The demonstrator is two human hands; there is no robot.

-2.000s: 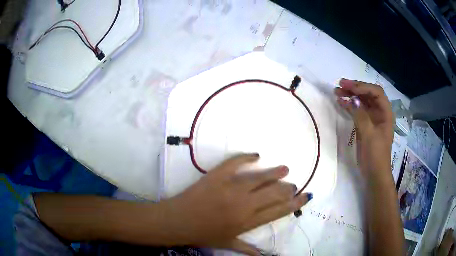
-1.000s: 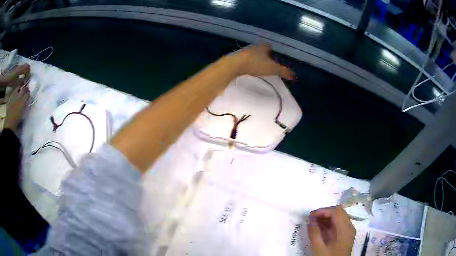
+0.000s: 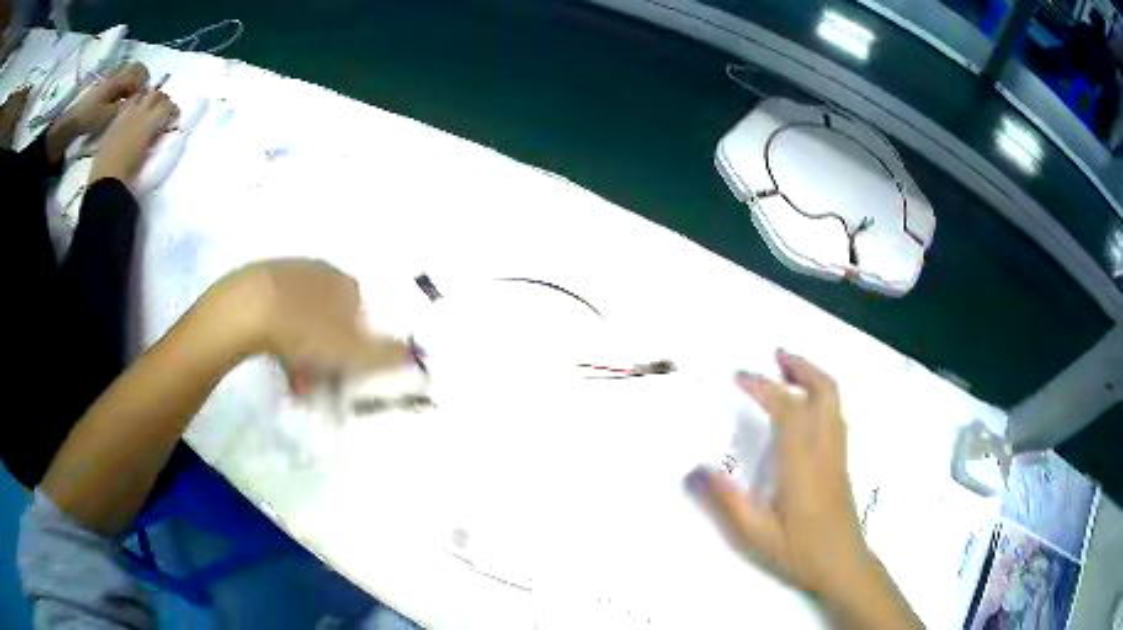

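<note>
A white housing (image 3: pixel 517 351) lies on the bench in front of me, so bright that its outline is lost. A dark curved wire (image 3: pixel 551 291) and dark connectors (image 3: pixel 660 368) show on it, with a red-and-black wire pair at one connector. My left hand (image 3: pixel 326 326) is blurred at the left of these parts; its fingertips are near a dark connector, and whether it grips the housing cannot be told. My right hand (image 3: pixel 788 480) is held to the right with fingers apart and nothing in it.
Another white housing (image 3: pixel 831 191) with a wire harness lies on the dark green belt (image 3: pixel 517 123) beyond the bench. A grey post (image 3: pixel 1078 388) and a picture sheet (image 3: pixel 1028 585) are at the right. Another person's hands (image 3: pixel 123 111) work at the far left.
My left hand has left the housing on the belt and come back to the bench. That housing now shows further right. Another housing's wires now show in front of me. My right hand has opened.
</note>
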